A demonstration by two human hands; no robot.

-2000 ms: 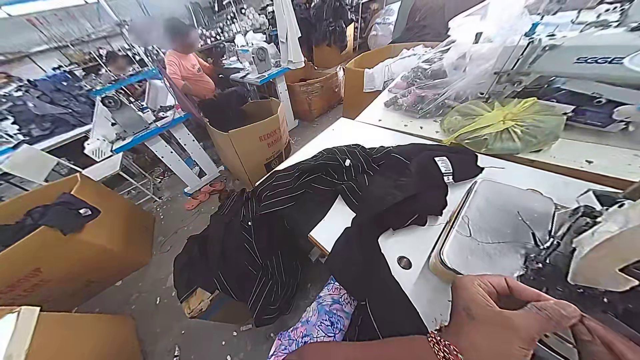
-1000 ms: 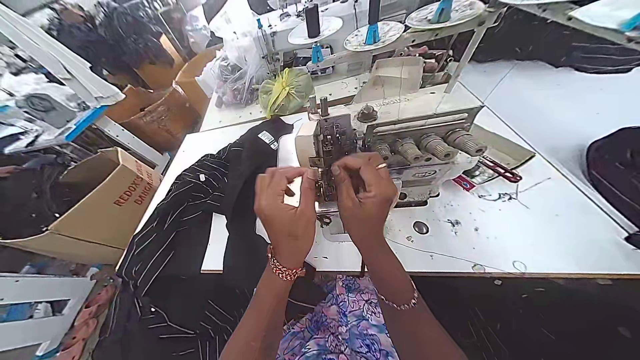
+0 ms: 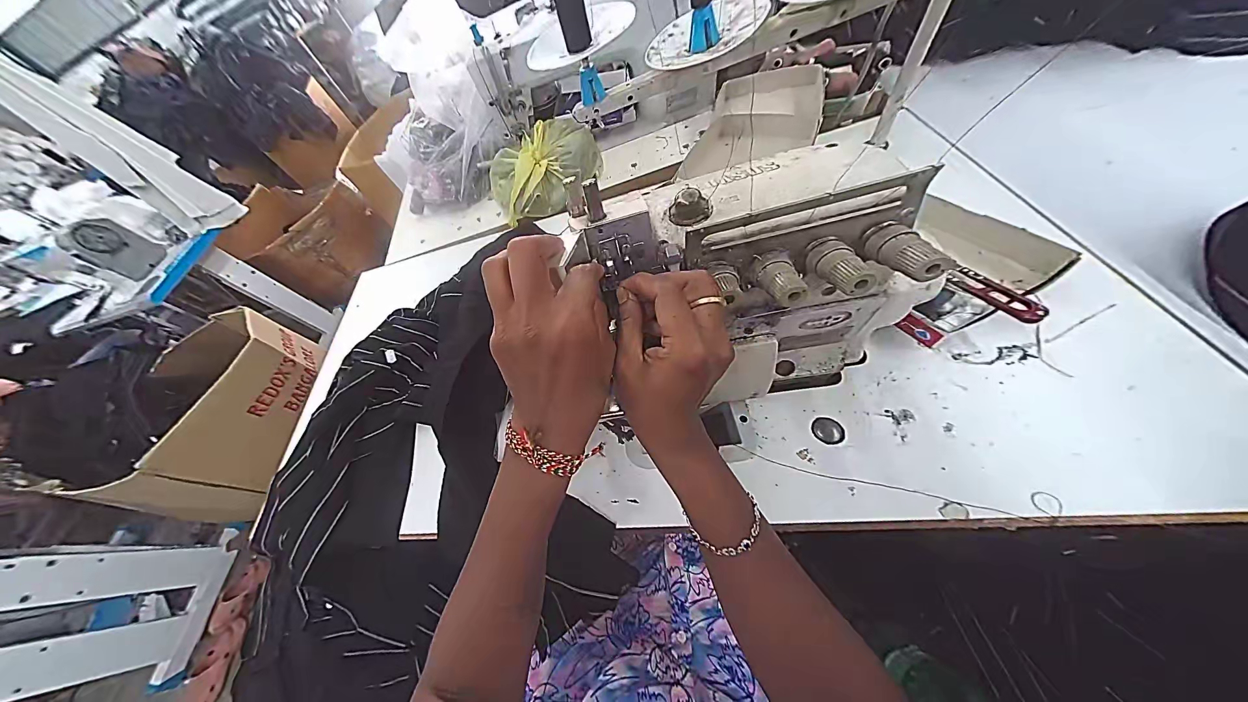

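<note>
An overlock sewing machine (image 3: 814, 210) with several ribbed tension knobs (image 3: 843, 265) stands on a white table (image 3: 946, 439). Both hands meet at the needle end of its head. My left hand (image 3: 551, 336) has curled fingers at the needle area, and a braided red bracelet circles its wrist. Close beside it, my right hand (image 3: 673, 341), with a ring, pinches thumb and fingers together; whether thread lies between the fingertips is too small to tell. Black pinstriped fabric (image 3: 361, 429) drapes over the table's left edge, partly behind my left hand and forearm.
A yellow-green tied bag (image 3: 546, 171) and a clear plastic bag (image 3: 448, 146) lie behind the machine. Thread stands (image 3: 585, 34) rise farther back. A red-handled tool (image 3: 1004, 295) rests right of the machine. Cardboard boxes (image 3: 234, 419) stand at left. Loose threads lie on the table.
The view has swung right from the fabric and the boxes to the machine. Two seconds ago my hands were at the lower right; now, as one second ago, both are at the machine's needle end.
</note>
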